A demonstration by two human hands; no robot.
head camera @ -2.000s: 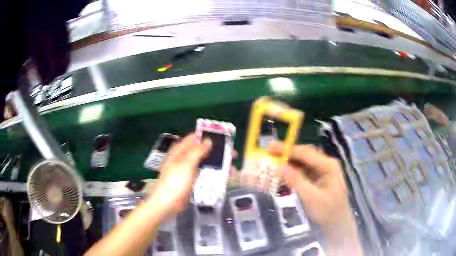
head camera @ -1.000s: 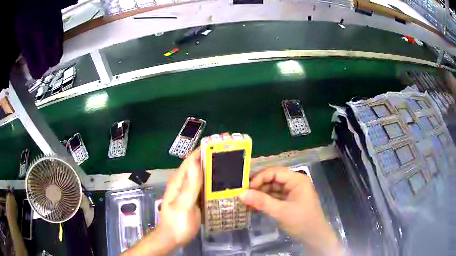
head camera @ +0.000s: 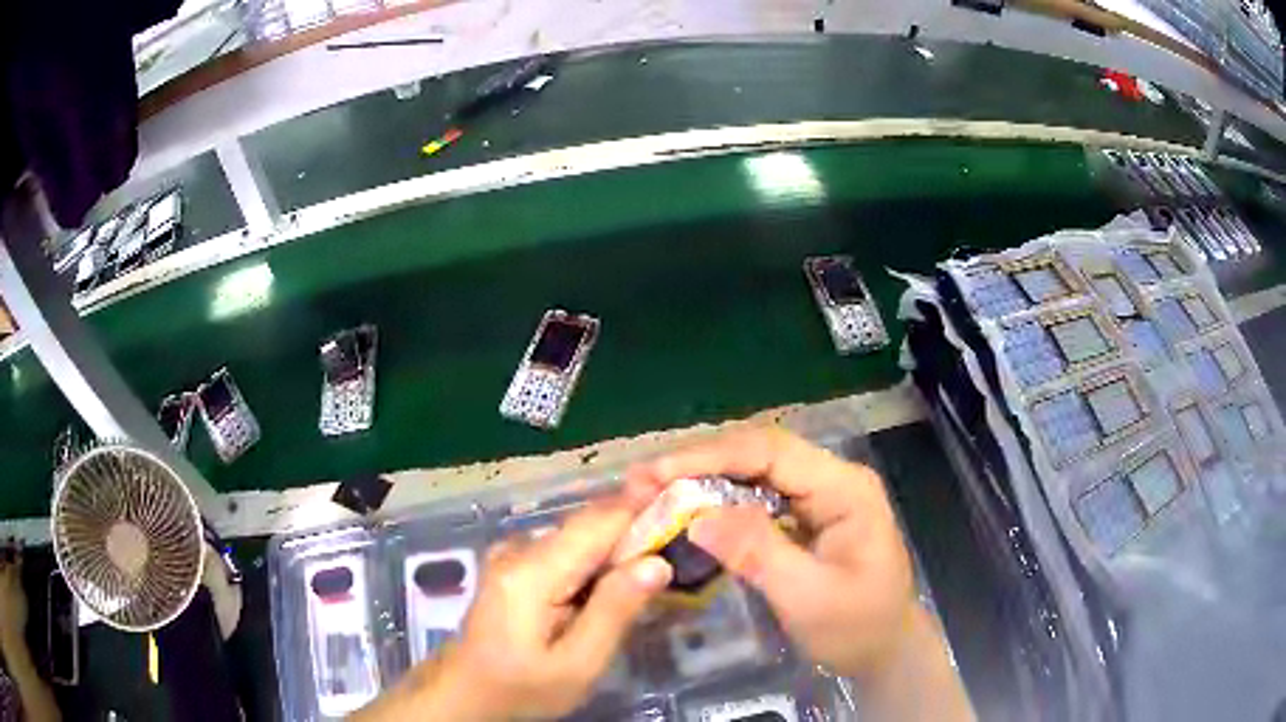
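Note:
A phone half-assembly with the yellow front housing [head camera: 687,561] on it is held low over the tray, tilted, its white edge towards the top. My left hand [head camera: 543,614] grips its left side, with the thumb on the front. My right hand [head camera: 811,564] grips the right side, with its fingers over the top edge. The fingers hide most of the phone and its keypad. The clear blister tray [head camera: 399,550] lies under the hands, with white back housings [head camera: 340,635] in its pockets.
Several phone half-assemblies [head camera: 552,370] lie on the green belt [head camera: 677,310]. A desk fan [head camera: 127,537] stands at left. A small black pad [head camera: 363,492] lies on the belt edge. Stacked front-housing trays [head camera: 1086,409] stand at right. Part of a person's arm [head camera: 226,590] shows beside the fan.
The yellow housing and phone were apart in separate hands, then together upright facing me. Now the phone is tilted and both hands are closed around it. The view has shifted slightly.

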